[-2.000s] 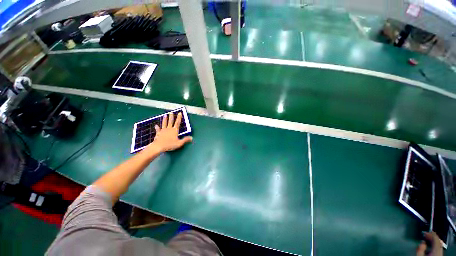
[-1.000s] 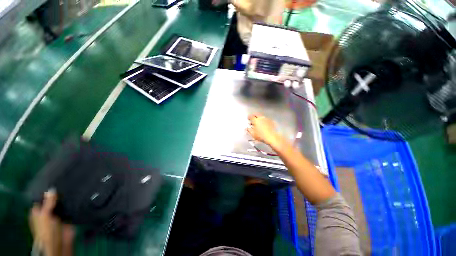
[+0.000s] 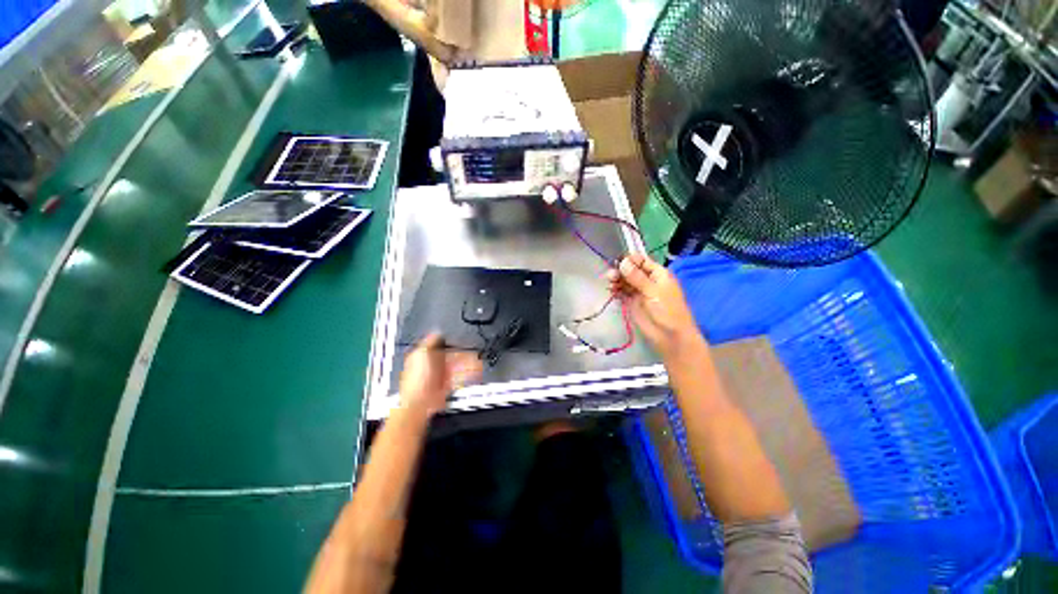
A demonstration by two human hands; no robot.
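A solar panel [image 3: 447,297] lies face down on the grey metal test top [image 3: 580,250], its plain black back up. A small junction box [image 3: 479,305] and a bundled black cable [image 3: 502,339] show on its back. My left hand [image 3: 436,374] is at the panel's near left edge, slightly blurred; whether it grips the edge is unclear. My right hand [image 3: 645,292] holds the red and blue-purple test leads [image 3: 594,240] right of the panel. Their loose ends with white tags [image 3: 577,339] hang by the panel. The leads run from the bench meter [image 3: 514,130], whose front is lit.
Several solar panels [image 3: 244,275] lie overlapping on the green bench [image 3: 244,383] at left. A pedestal fan [image 3: 789,128] stands at the back right. A blue plastic crate [image 3: 917,383] with cardboard inside is at the right. Another person's arm [image 3: 412,26] shows at the top.
The view has turned right from the bench to the test top. The panel, carried in my left hand, now lies face down there. My right hand has moved right with the test leads.
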